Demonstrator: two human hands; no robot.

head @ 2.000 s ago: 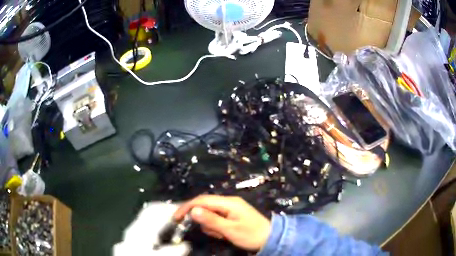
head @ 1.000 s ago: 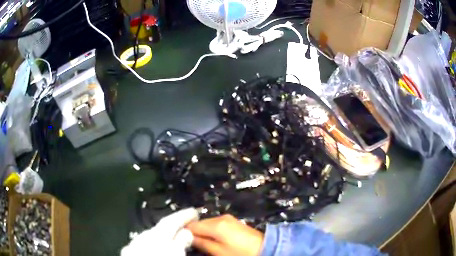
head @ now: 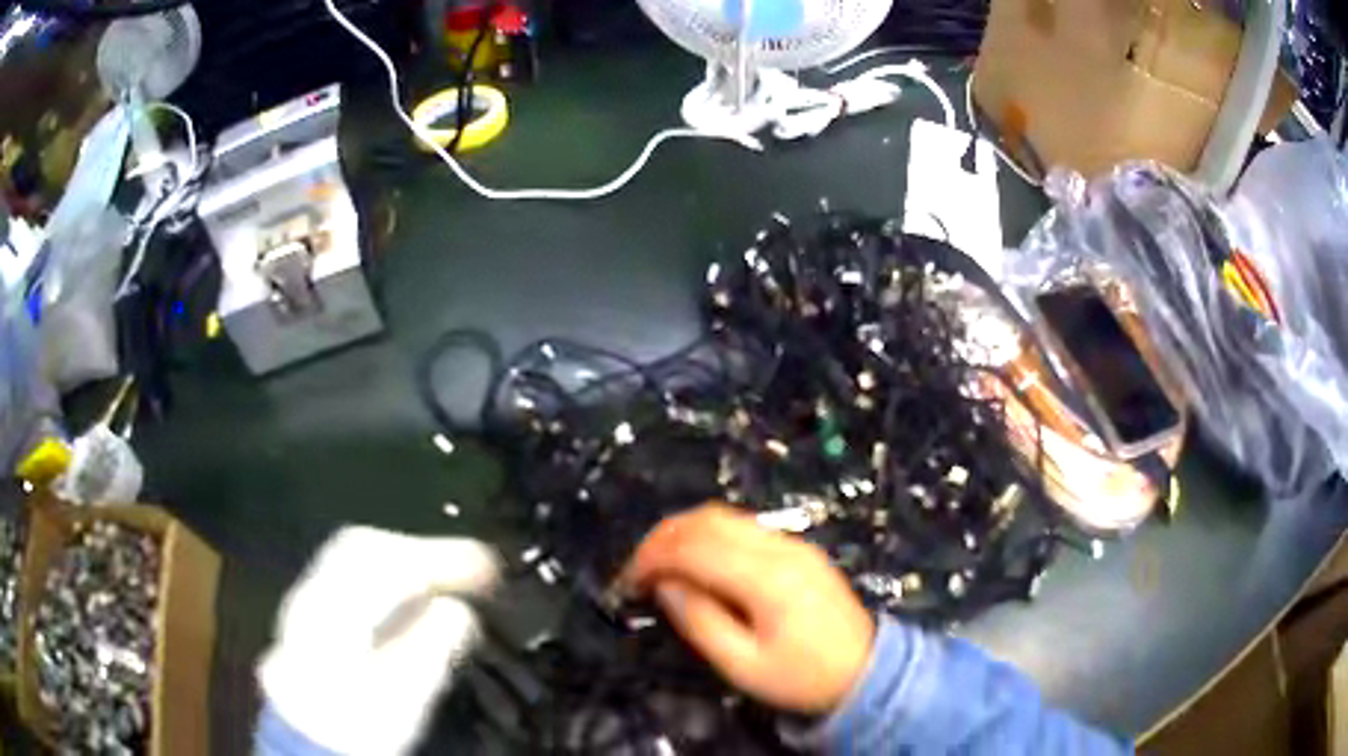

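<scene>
A tangled heap of black cables (head: 887,384) with small silver and whitish connectors lies at the centre and reaches down to the front edge of the picture. My bare right hand (head: 754,598) is at the near part of the heap, its thumb and fingertips together at a small connector (head: 618,591). My left hand (head: 377,628), in a white glove, is left of the heap's near part and blurred. Its fingers point right; whether it holds anything cannot be told.
An open cardboard box of metal parts (head: 189,620) stands at the left. A metal fixture (head: 303,281) is upper left. A yellow tape roll (head: 481,118), a white fan (head: 732,89) and a carton (head: 1094,74) are behind. A smartphone (head: 1109,362) and plastic bags (head: 1271,384) lie right.
My hands, together a second ago, are now apart. The left has moved left and up; the right has moved up and slightly right onto the cables. The view has shifted, moving the bench items right.
</scene>
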